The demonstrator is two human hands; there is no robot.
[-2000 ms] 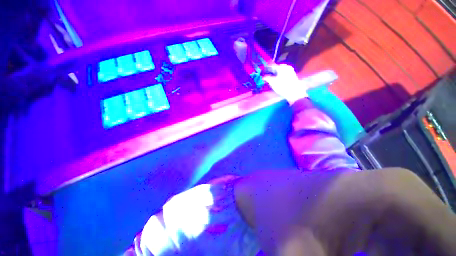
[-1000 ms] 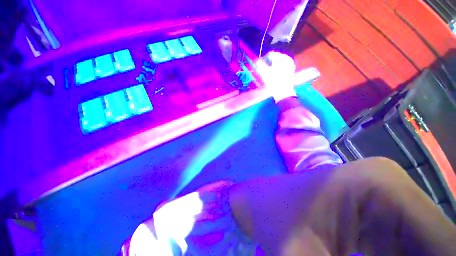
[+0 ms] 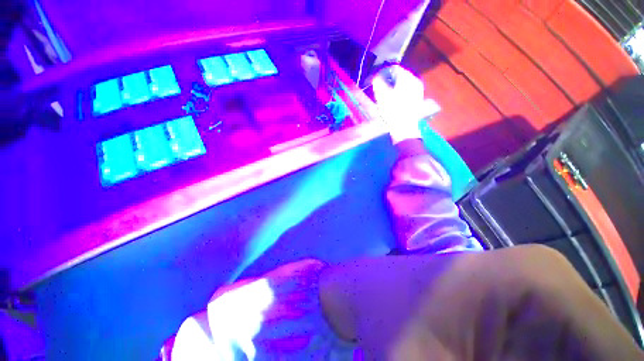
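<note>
Three cyan glowing board blocks lie on the magenta inspection bed (image 3: 233, 173): back left (image 3: 135, 90), back middle (image 3: 238, 67) and front left (image 3: 152, 151). My right hand (image 3: 399, 95), glowing white, is at the right end of the pale front rail, away from the blocks. Glare hides its fingers and anything in them. A blurred, bare-looking shape, apparently my left hand (image 3: 466, 303), is very close to the camera at the bottom, beyond a glowing sleeve. Its fingers cannot be made out and the frame edge cuts it off.
A teal pot (image 3: 337, 113) and pale bottle (image 3: 311, 65) stand at the bed's right end. A thin cable (image 3: 371, 42) hangs behind my right hand. A teal-blue mat (image 3: 141, 275) lies before the rail. Black bins (image 3: 544, 197) and an orange-red slatted surface (image 3: 494, 70) are at right.
The whole view has shifted, so the bed and blocks appear farther left. My right hand has moved slightly along the rail towards its right end. The blocks stay in place on the bed.
</note>
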